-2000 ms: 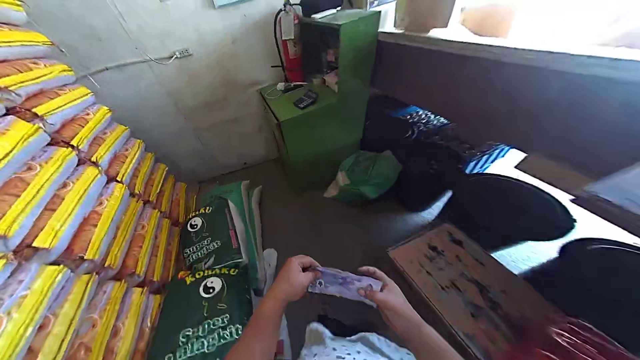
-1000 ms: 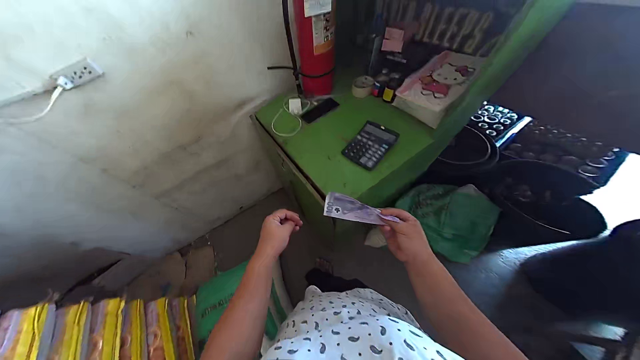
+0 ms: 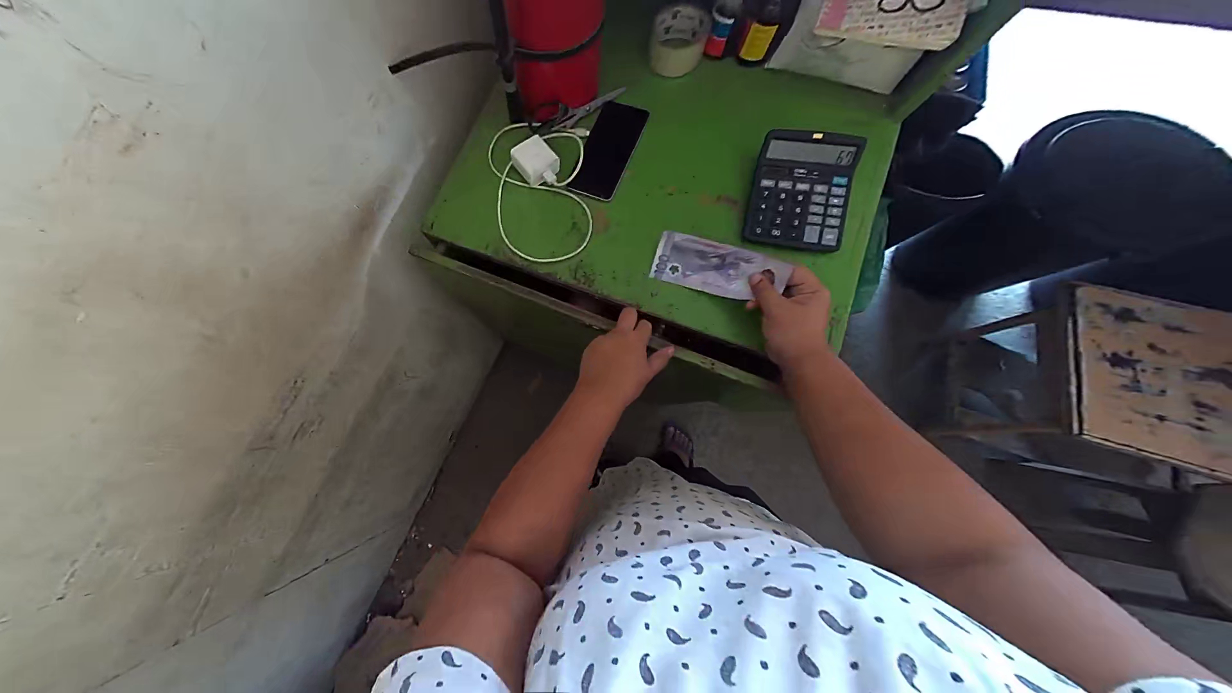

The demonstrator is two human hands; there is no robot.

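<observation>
With its fingers hooked over the front edge of a slightly pulled-out drawer [image 3: 717,364], my left hand [image 3: 619,359] holds the drawer front. My right hand [image 3: 794,313] pinches the right end of a purple banknote [image 3: 712,265] above the green desk top [image 3: 674,183]. Just behind the note lies a black desktop calculator [image 3: 806,190]. A dark smartphone [image 3: 612,149] and a white charger plug [image 3: 535,159] with a looped white cable [image 3: 501,207] are on the desk's left side. The drawer's inside is mostly hidden in shadow.
A red fire extinguisher [image 3: 556,53] stands at the back left by the wall [image 3: 221,269]. A tape roll [image 3: 678,40], small bottles [image 3: 758,34] and a white box [image 3: 847,60] line the desk's back. Black tubs [image 3: 1126,188] and a stained wooden board [image 3: 1155,375] are at right.
The view has moved in to the green desk. My left hand, apart from it one second ago, is now on the drawer, which has opened a little. The banknote stays in my right hand.
</observation>
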